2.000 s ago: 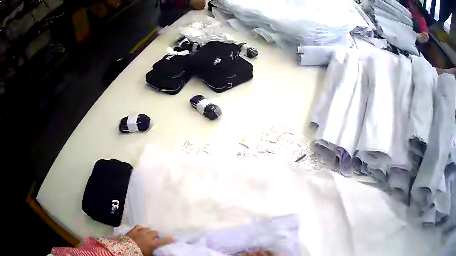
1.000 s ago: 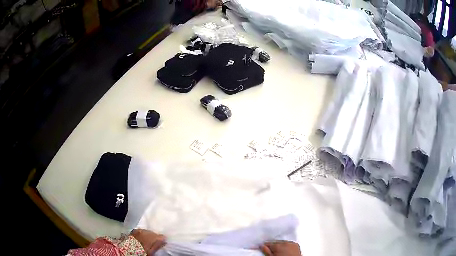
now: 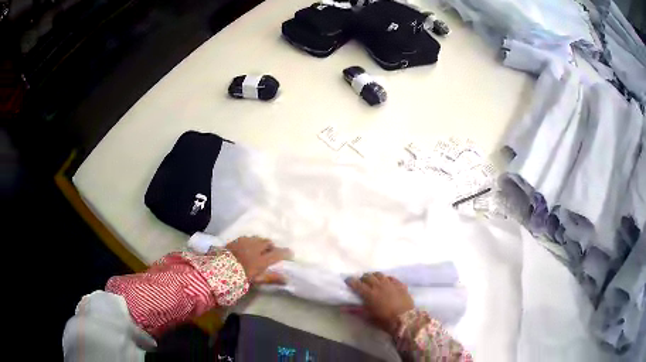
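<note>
A large thin white paper sheet (image 3: 333, 205) lies flat in front of me, its left end over part of a black bag (image 3: 180, 184) with a small white logo. Along its near edge the paper is bunched into a long white roll (image 3: 312, 283). My left hand (image 3: 258, 259) is closed on the roll's left part, its end sticking out beyond the hand. My right hand (image 3: 381, 295) lies over the roll's middle, fingers bent on it. A whitish-lilac part of the roll extends to the right of it.
Black bags (image 3: 397, 35) and two banded black bundles (image 3: 253, 88) (image 3: 365, 86) lie farther back. Small printed papers (image 3: 446, 162) and a dark thin stick (image 3: 472, 197) lie beyond the sheet. White-grey rolls (image 3: 567, 134) line the right. The cream table's edge (image 3: 106, 212) curves at left.
The view has tilted down, so the table items sit higher. Both hands and sleeves show more fully. The loose near part of the paper is now gathered into a narrower roll under the hands.
</note>
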